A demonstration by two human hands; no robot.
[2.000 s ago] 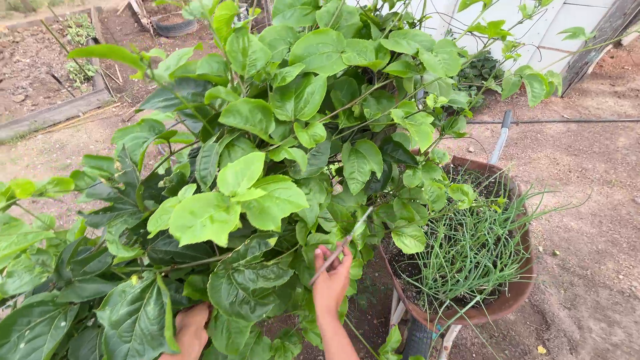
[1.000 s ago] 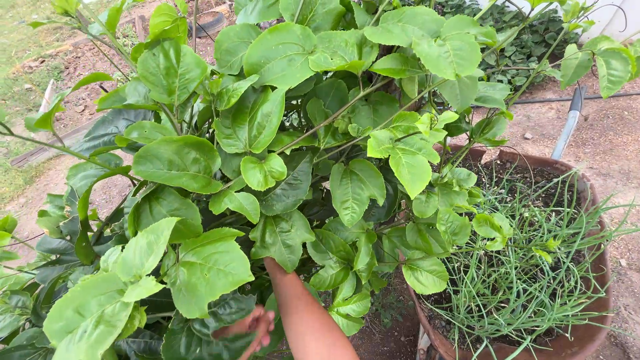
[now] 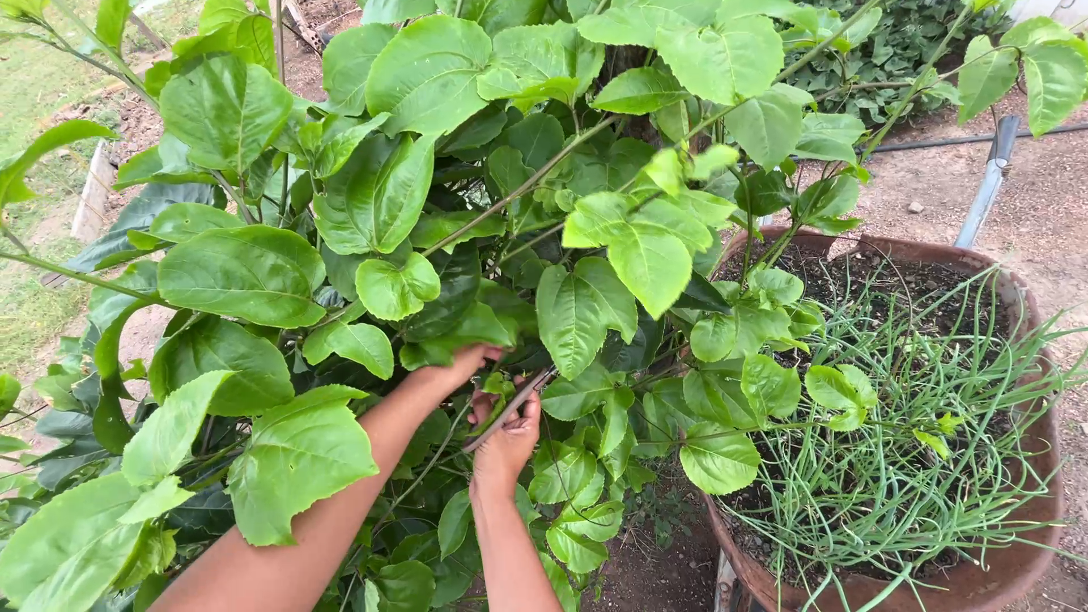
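A dense leafy vine with broad green leaves (image 3: 246, 276) fills the left and middle of the head view. My left hand (image 3: 463, 365) reaches in among the leaves near the centre; foliage covers its fingers, so its hold is hidden. Just right of it, my right hand (image 3: 508, 429) is closed around the handles of a slim cutting tool, seemingly pruning shears (image 3: 508, 415), whose tip points up and right into the leaves. Small green leaves lie between the two hands. A thin brown stem (image 3: 527, 185) slants across the vine above them.
At the right stands a rusty wheelbarrow (image 3: 1039, 510) filled with dark soil and thin green onion-like plants (image 3: 884, 459). Its metal handle (image 3: 986, 191) sticks up behind. A black hose (image 3: 935, 143) crosses the bare ground. Loose vine shoots hang over the barrow's near side.
My left hand, low at the left two seconds ago, is now at the centre beside my right hand. The view has shifted closer to the vine and barrow.
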